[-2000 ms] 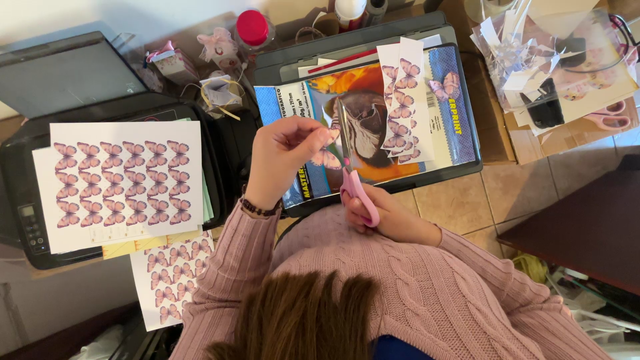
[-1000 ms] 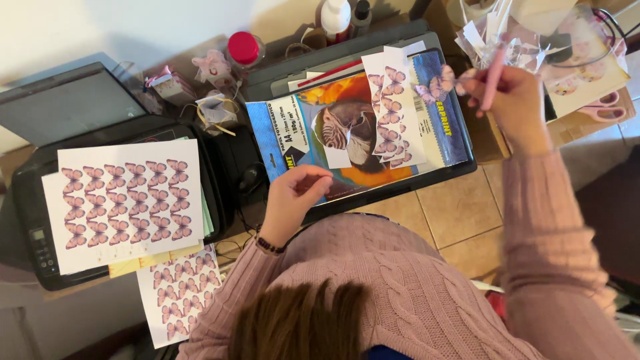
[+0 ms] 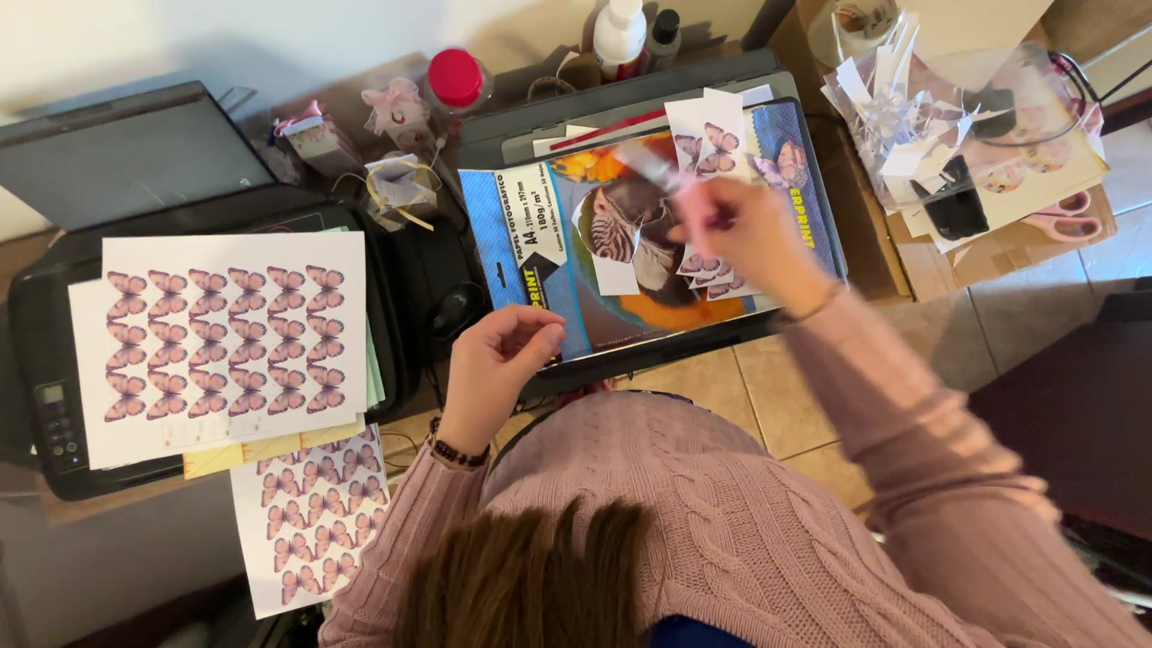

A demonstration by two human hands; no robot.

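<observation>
My right hand (image 3: pixel 751 238), blurred, holds pink-handled scissors (image 3: pixel 670 175) over a photo paper pack (image 3: pixel 621 324) with a parrot picture. Beneath and beside that hand lie paper strips printed with butterflies (image 3: pixel 720 148). A cut-out butterfly (image 3: pixel 785 166) rests at the pack's right end. White paper offcuts (image 3: pixel 616 274) lie on the pack's picture. My left hand (image 3: pixel 508 360), at the pack's lower left corner, is empty with its fingers loosely curled and slightly apart. Sheets of printed butterflies (image 3: pixel 225 337) cover the printer at left, and another butterfly sheet (image 3: pixel 315 531) hangs lower down.
A clear bag of paper scraps (image 3: pixel 909 126) stands at the right, with a second pair of pink scissors (image 3: pixel 1066 219) close by. Along the back are a red-lidded jar (image 3: pixel 456 81), a white bottle (image 3: pixel 619 40) and small decorated boxes (image 3: pixel 315 139). A black computer mouse (image 3: pixel 456 310) sits beside the printer (image 3: pixel 63 432).
My right hand has come back leftward from near the scrap bag, still with the scissors. Two seconds ago both hands were together at the scissors and a small paper piece; my left hand now holds nothing.
</observation>
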